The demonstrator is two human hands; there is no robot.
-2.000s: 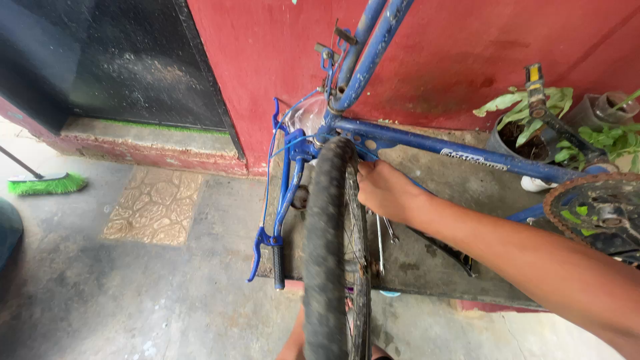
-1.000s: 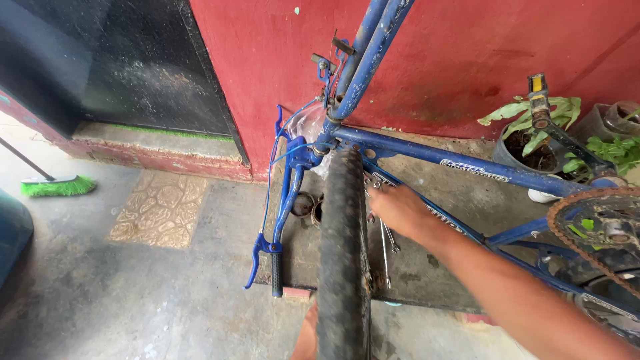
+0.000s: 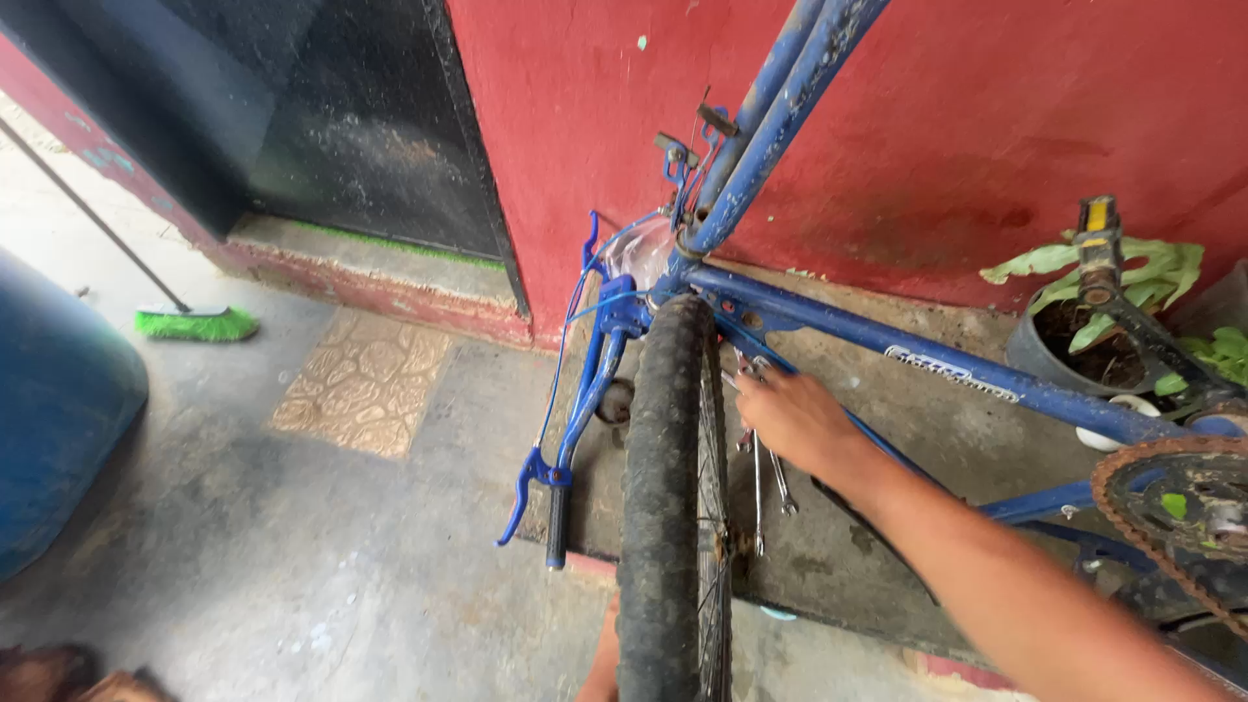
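Observation:
My right hand reaches in from the right, its fingers on or just over silver wrenches lying on the concrete ledge; whether it grips one is unclear. Just left of it stands a bicycle wheel with a worn black tyre, seen nearly edge-on. A blue bicycle frame stretches beyond the hand to the right. Left of the tyre are the blue handlebar and a brake lever. A strip of bare skin shows low beside the tyre, arm or leg I cannot tell. My left hand is not visible.
A rusty chainring and a pedal are at the right, near a potted plant. A red wall runs behind. At the left are a green-bristled broom and a blue container. A blurred brown shape is at the lower left.
My right hand has moved from beside the wheel, near the frame, to the wrenches on the ledge. A blurred brown shape now shows at the lower left.

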